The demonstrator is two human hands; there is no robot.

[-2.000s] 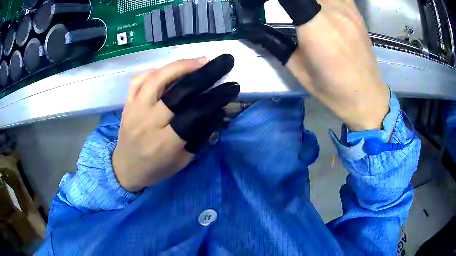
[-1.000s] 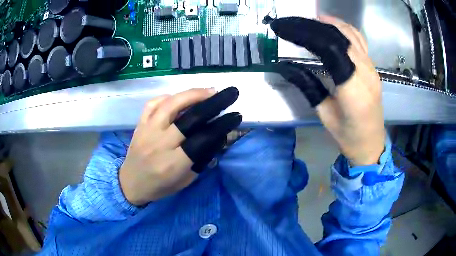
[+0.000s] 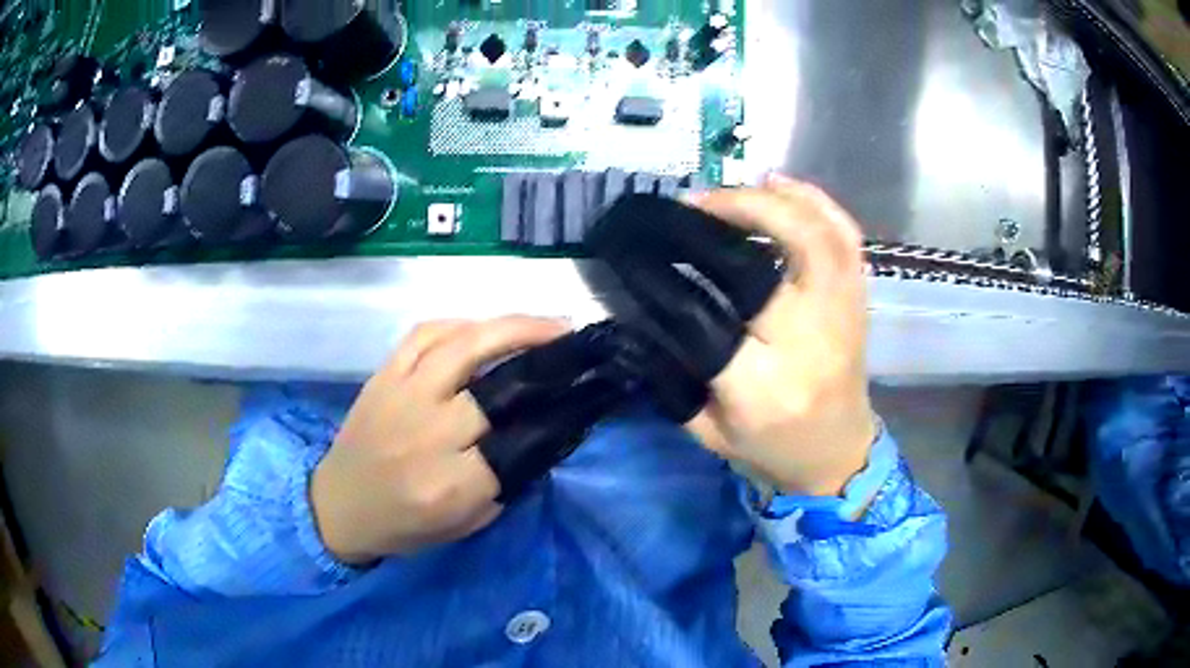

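My left hand (image 3: 431,437) is over the near edge of the silver rail (image 3: 235,313), its black finger cots pointing right. My right hand (image 3: 757,326) is beside it, its black-covered fingers reaching left and meeting the left fingertips. Whether anything small is between the fingertips cannot be told; black cots hide it. Behind them lies the green circuit board (image 3: 457,144). A row of grey box capacitors (image 3: 551,209) stands at its near edge, the right end partly hidden by my right fingers.
Large black cylindrical capacitors (image 3: 307,187) crowd the board's left part. Right of the board are a shiny metal bed (image 3: 900,118), a conveyor chain (image 3: 966,265) and a crumpled whitish bag (image 3: 1037,59). A blue sleeve (image 3: 1142,457) shows at the right edge.
My right hand has moved left and down from the board's right end to meet my left fingertips. The view has shifted, showing more of the board. My left hand has barely moved.
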